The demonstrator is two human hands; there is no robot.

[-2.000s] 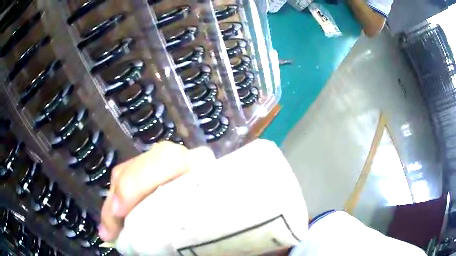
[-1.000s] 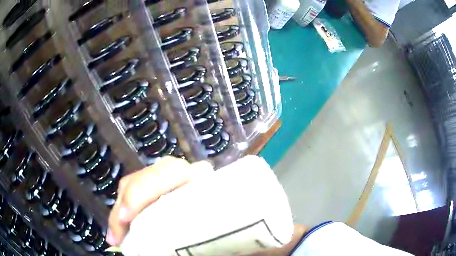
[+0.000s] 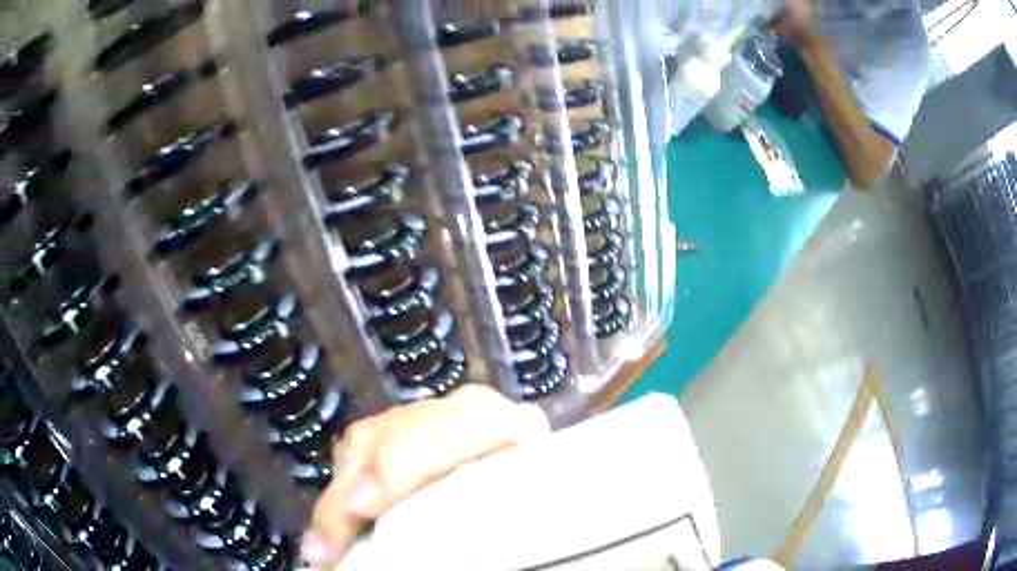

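Observation:
My right hand point(image 3: 429, 452) comes in from the bottom, its fingers wrapped around a white bottle point(image 3: 580, 491) with a black-lined box on its label. The bottle's lower part is cut off by the frame's edge and its nozzle is not visible. Shiny black rings point(image 3: 390, 240) stand on edge in close rows in a clear plastic tray point(image 3: 346, 279) that fills the left and middle of the view. The hand and bottle are over the tray's near part and hide some of the rings. My left hand is not in the picture.
A brown board edge point(image 3: 633, 377) shows under the tray. On the green bench point(image 3: 769, 257) stand spare bottles point(image 3: 742, 87), beside a small packet point(image 3: 772, 158). A small thin object point(image 3: 688, 247) lies by the tray. Another person's forearm point(image 3: 844, 112) is at the top right. Wire racks point(image 3: 987, 257) are at the right.
The whole view has shifted, so tray, bench and bottles appear further right and lower. The hand and bottle sit further right and lower in the picture, and the nozzle tip no longer shows.

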